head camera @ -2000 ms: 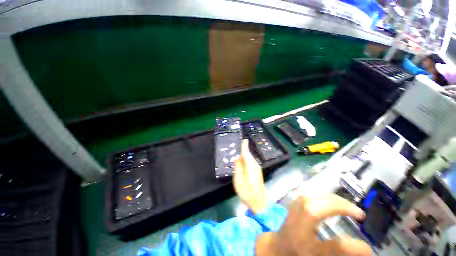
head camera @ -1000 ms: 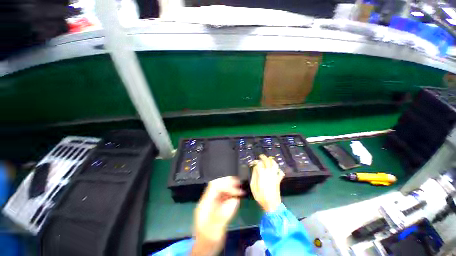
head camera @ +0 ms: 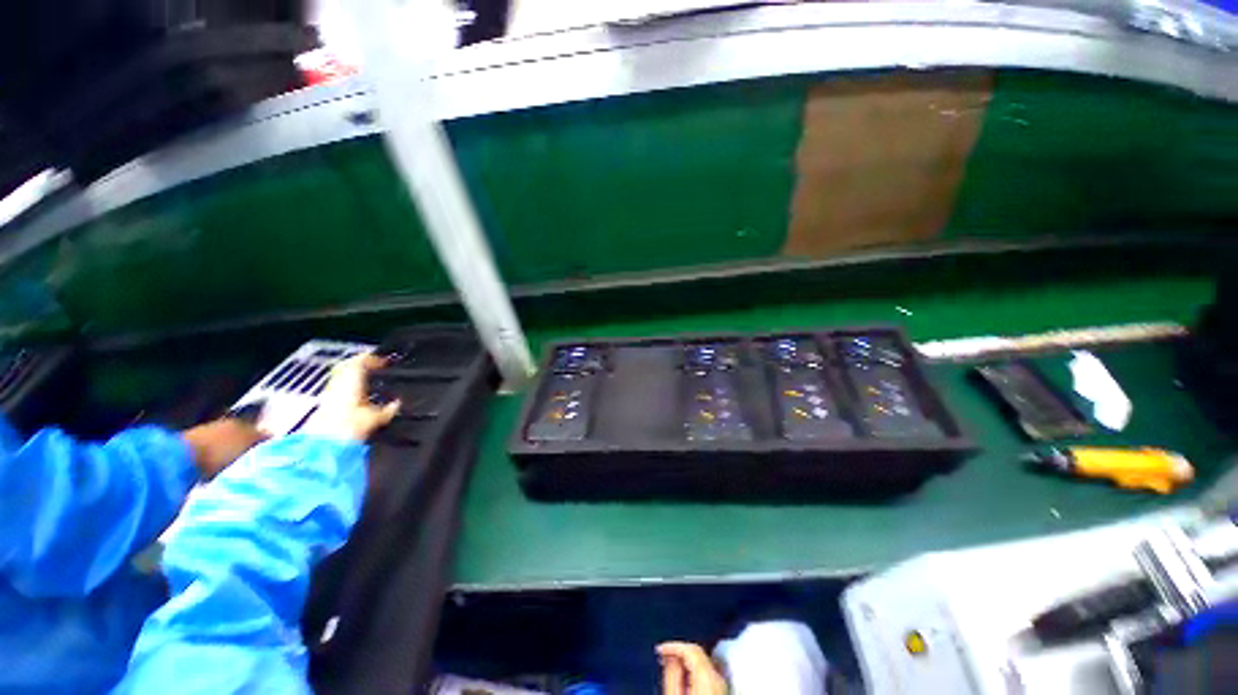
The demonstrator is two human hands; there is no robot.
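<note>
A black foam tray [head camera: 740,473] lies on the green bench in front of me. Several black phone bodies with small white and orange marks lie in its pockets, and the second pocket from the left holds none. No hand touches the tray. A few bare fingers [head camera: 692,668] show at the bottom edge, below the bench edge, beside a pale grey shape. They look like part of one of my hands, but I cannot tell which; the rest is cut off. My other hand cannot be made out.
At the left, another person's blue-sleeved arms [head camera: 265,543] reach over a black tray stack [head camera: 387,523] and a white slotted plate [head camera: 292,384]. Right of my tray are a flat dark part [head camera: 1032,402], white tissue [head camera: 1100,391], yellow tool [head camera: 1127,467] and the machine's white corner [head camera: 937,638].
The two hands that were at the foam tray have left it. The view has shifted, so the tray sits further right. Another person's arms now reach in at the left.
</note>
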